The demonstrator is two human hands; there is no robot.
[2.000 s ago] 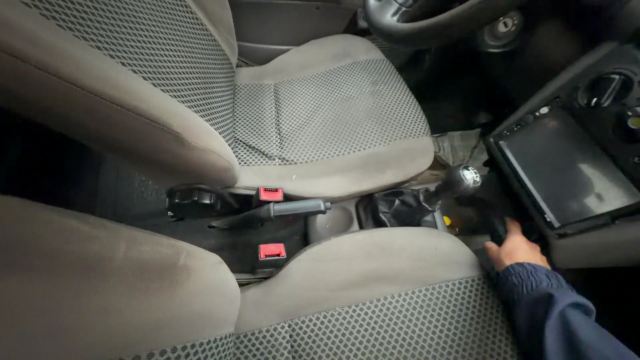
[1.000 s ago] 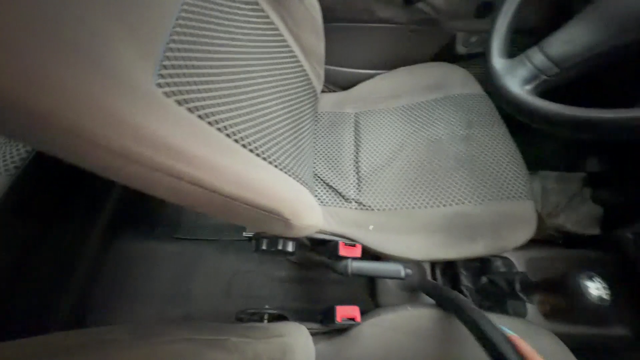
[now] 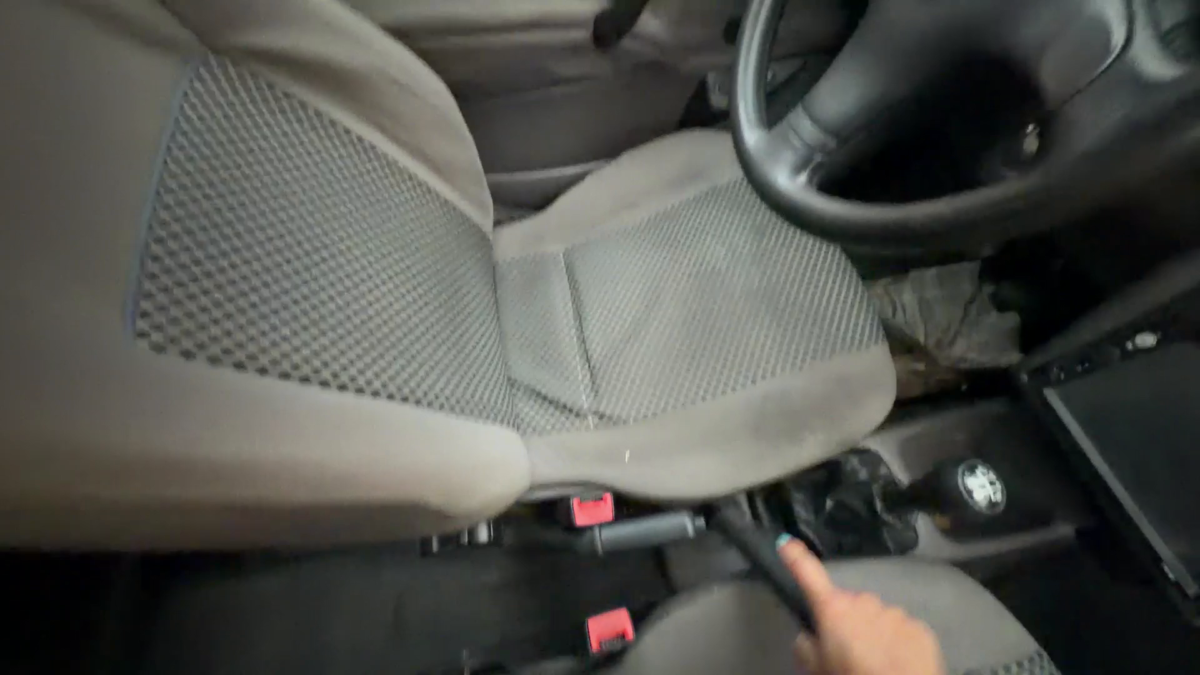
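My right hand (image 3: pixel 858 619) comes in at the bottom right, closed around a black tube (image 3: pixel 764 558), perhaps a vacuum wand, with one finger laid along it. The tube's far end lies by the tip of the grey handbrake lever (image 3: pixel 647 532), left of the gear lever's black boot (image 3: pixel 839 502). Whether the tube touches the console there is unclear. Two red seat belt buckles (image 3: pixel 592 509) (image 3: pixel 610 628) stand beside the handbrake. My left hand is out of the frame.
A grey patterned car seat (image 3: pixel 694 300) fills the middle. The steering wheel (image 3: pixel 769 169) hangs over its front at the upper right. A gear knob (image 3: pixel 980 486) and a dashboard screen (image 3: pixel 1134 450) are at the right. Crumpled sheet material (image 3: pixel 952 314) lies in the footwell.
My right hand and the black tube have moved from beside the gear knob and dashboard back to the handbrake. The view has shifted toward the seat by the steering wheel.
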